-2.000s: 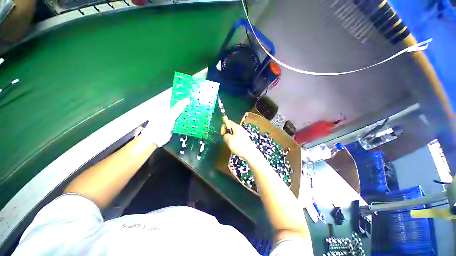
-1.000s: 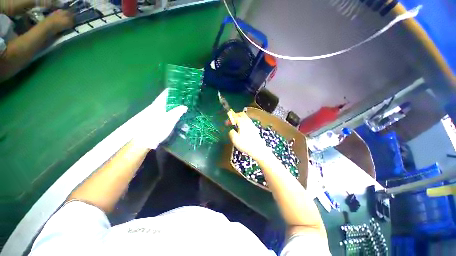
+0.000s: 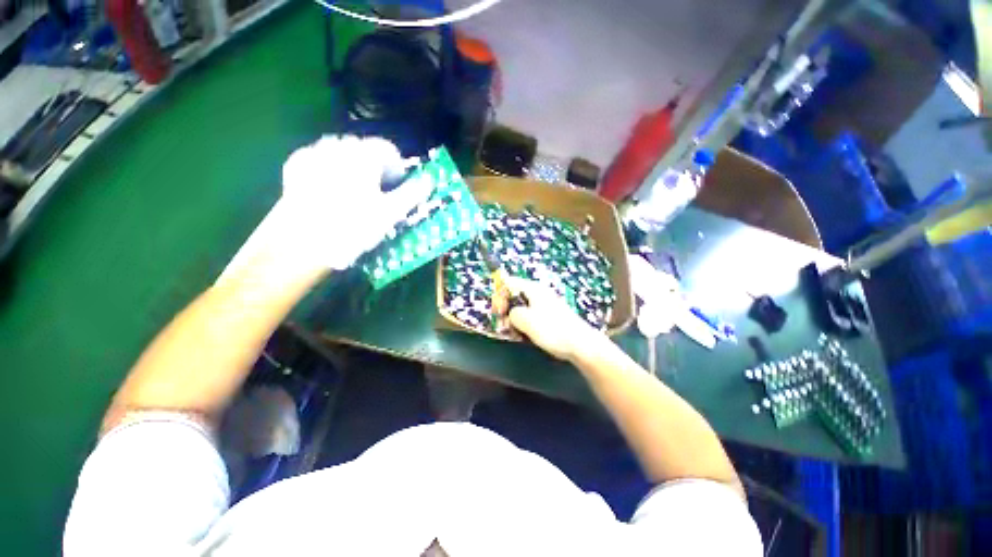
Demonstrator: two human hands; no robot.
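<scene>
My left hand [image 3: 346, 201], in a white glove, holds a green PCB panel [image 3: 435, 231] with rows of white parts, tilted beside the left edge of the cardboard box [image 3: 625, 256]. My right hand [image 3: 544, 316] looks bare and grips the side cutters [image 3: 499, 292] by their yellow-orange handles, over the front of the box. The cutters' tip is close to the panel's right edge; whether it touches cannot be told. Small single boards [image 3: 555, 256] in green, white and black are heaped in the box.
Stacked panels [image 3: 821, 392] lie at the bench's right end. A clear bottle [image 3: 671, 196], white cloth [image 3: 653, 294] and blue-and-white tube [image 3: 707, 326] are right of the box. A black fan [image 3: 397, 82] and small dark bins [image 3: 508, 150] stand behind. The green conveyor belt [image 3: 141, 283] is at left.
The view has swung to the right. My left hand now holds a panel with rows of white parts close to the box, turned differently from before. My right hand has brought the cutters over the box.
</scene>
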